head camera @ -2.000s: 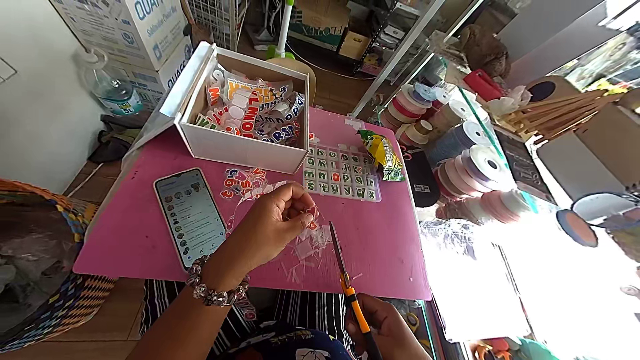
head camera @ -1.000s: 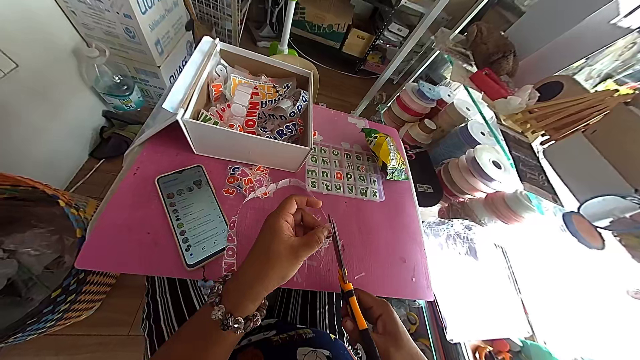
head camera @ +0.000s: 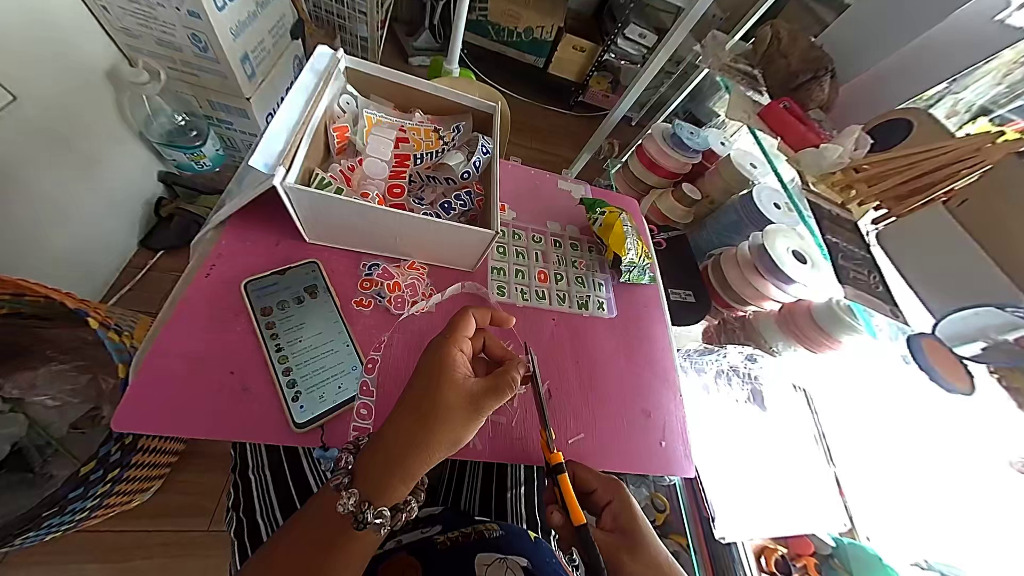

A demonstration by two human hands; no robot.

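Observation:
My left hand pinches a clear strip of letter stickers near its end; the strip arcs up behind the hand and down along the wrist. In my right hand is a pair of scissors with orange and black handles. Its blade tips meet the bit of strip at my left fingertips. Small clear scraps lie on the pink tabletop around the blades. Cut-out red and white letters form a loose pile behind the left hand. A compartment tray of green letters lies to its right.
A white cardboard box full of letter stickers stands at the back left. A smartphone lies left of my hand. A yellow and green snack packet touches the tray. Ribbon spools stand off the right side, and a woven basket at the left.
The clear strip now arches higher behind my left hand than it did one second ago. Two seconds ago the left hand held a small reddish piece. The scissors stay in my right hand.

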